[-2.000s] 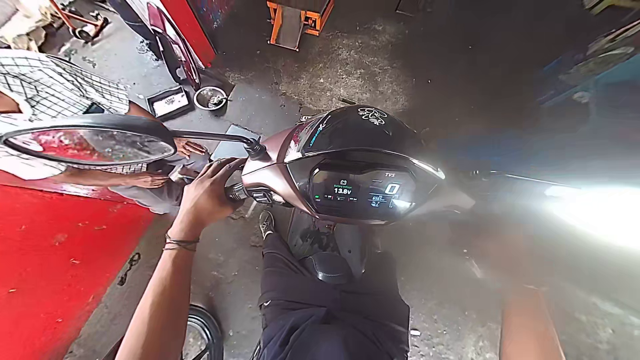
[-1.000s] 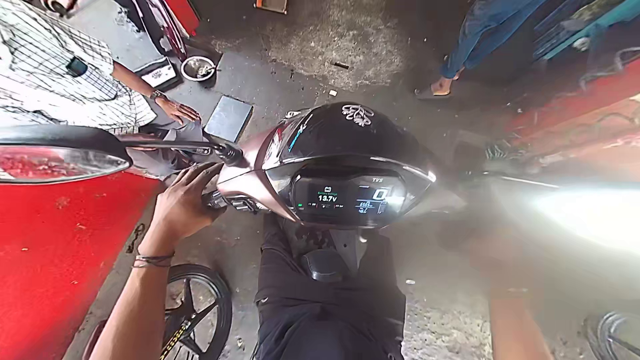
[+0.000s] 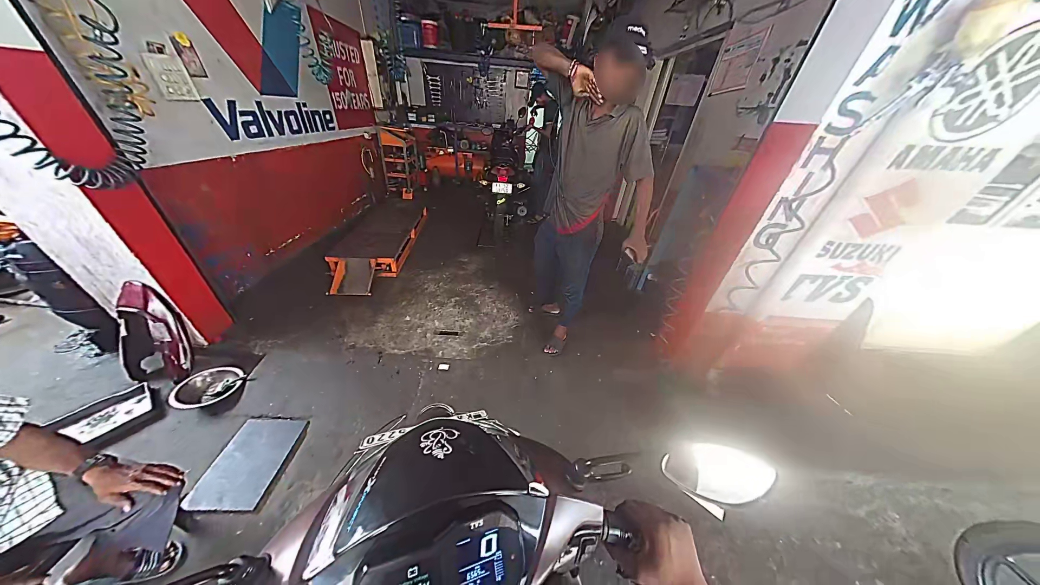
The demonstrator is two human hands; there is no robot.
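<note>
A dark TVS scooter's front cowl (image 3: pixel 431 463) with a white emblem fills the bottom centre. Behind it the lit digital instrument panel (image 3: pixel 463 548) is partly cut off by the lower edge. My right hand (image 3: pixel 658 540) is closed round the right handlebar grip, beside the brake lever (image 3: pixel 605 467). A round mirror (image 3: pixel 719 473) shines brightly just beyond that hand. My left hand is out of the picture; only part of the left handlebar (image 3: pixel 219 571) shows at the bottom.
A person in a grey shirt (image 3: pixel 601 154) stands ahead, one hand raised. At left, a co-worker's hand (image 3: pixel 134 483) lies near a flat grey plate (image 3: pixel 248 465), a metal bowl (image 3: pixel 209 387) and a tray (image 3: pixel 106 414). Further in are an orange-framed ramp (image 3: pixel 382 236) and a parked motorcycle (image 3: pixel 502 183).
The view has tilted up sharply to the workshop. My left hand, on the left grip in the earlier frames, has left the picture. The standing person now shows almost whole.
</note>
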